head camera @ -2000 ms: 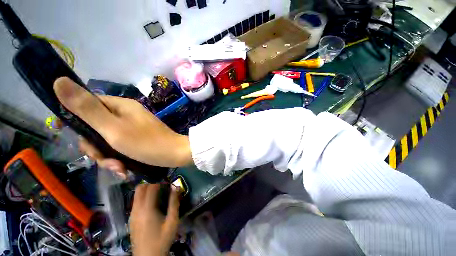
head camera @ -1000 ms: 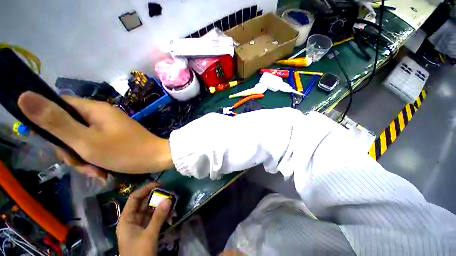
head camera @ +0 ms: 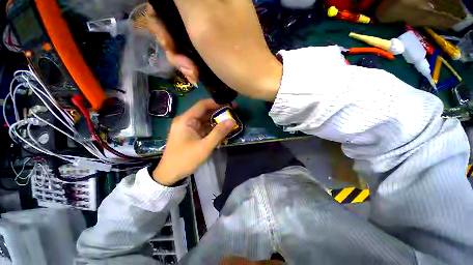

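Observation:
My left hand holds a small watch case between thumb and fingers over the green mat's front edge. A white and yellow battery shows inside the case, partly under my thumb. My right hand is wrapped around a thick black-handled tool. The tool's lower end is just above the case; whether it touches cannot be told. The tool's upper part is cut off by the top edge of the picture.
A dark rounded-square watch part lies on the mat, left of my left hand. Gold-coloured parts lie behind it. An orange multimeter and white cables are at left. Orange-handled cutters and a white bottle are at right.
The view has swung down and left. The black tool's lower end now shows just above the watch case. My left hand still holds the case, now with its sleeve in view.

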